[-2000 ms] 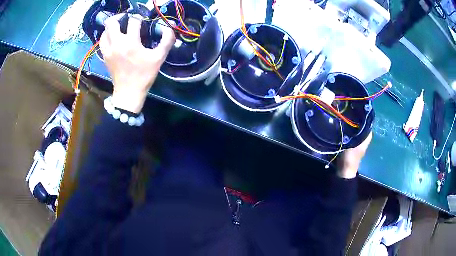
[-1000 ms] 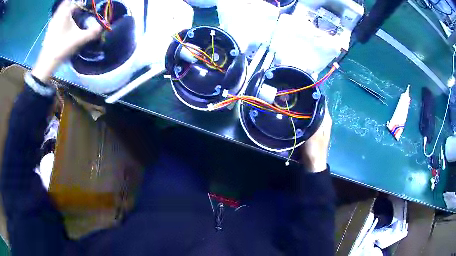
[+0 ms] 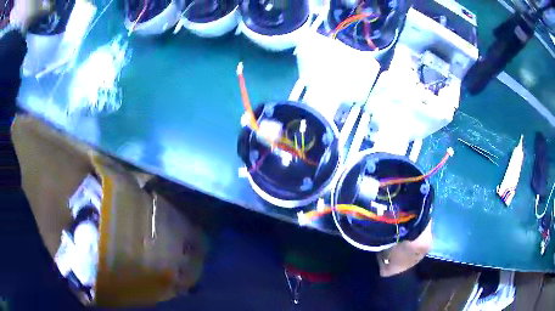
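Two white camera housings with black cups facing up stand near the bench's front edge, the left one (image 3: 291,193) and the right one (image 3: 359,240). Red, orange and yellow wire harnesses (image 3: 365,212) lie over the cups, with small white plugs at their ends. My right hand (image 3: 409,252) holds the lower right rim of the right housing; its fingers are partly hidden. My left hand (image 3: 23,12) is small, blurred and cut off at the top left corner, at the side of another black-cupped housing (image 3: 50,18).
Several housings (image 3: 268,37) line the back. A tangled white pile (image 3: 100,79) lies at left. A metal box (image 3: 441,36), tweezers (image 3: 479,150), a white tube (image 3: 513,170) and a dark corded item (image 3: 539,164) are at right. Cartons (image 3: 146,243) holding white parts stand below.
My left hand has carried a housing away to the far upper left. The two near housings appear lower in view, with my right hand still at the right one. The back row now shows.
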